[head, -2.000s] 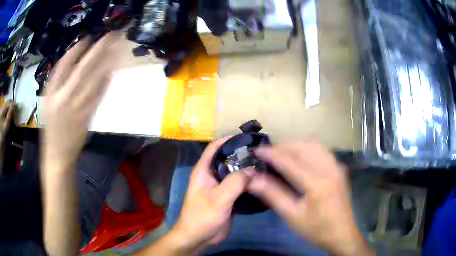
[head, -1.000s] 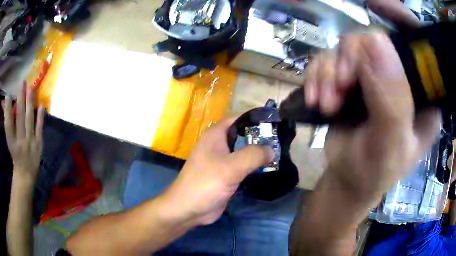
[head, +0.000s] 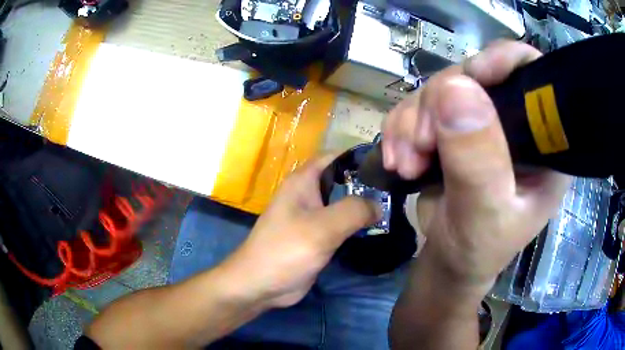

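Observation:
A black rounded camera housing (head: 380,254) is held over the lap with its open side up. A small silver-green circuit board (head: 381,216) shows inside it. My left hand (head: 295,236) grips the housing's left side, with the thumb on the board. My right hand (head: 473,157) is wrapped around a thick black electric screwdriver (head: 582,109) with a yellow label. The driver's front end is over the upper part of the housing; its tip is hidden, so contact cannot be told.
Another open camera housing (head: 277,34) lies at the bench's back. Beside it is a grey-white screw feeder (head: 373,58). A white sheet (head: 154,116) is held by yellow tape (head: 277,147). Clear blister trays (head: 565,246) are right. A red coiled hose (head: 103,239) hangs lower left.
The view first swung left and my right hand took hold of the screwdriver. Since then the driver has moved lower and closer. The other person's hand at left has left the picture.

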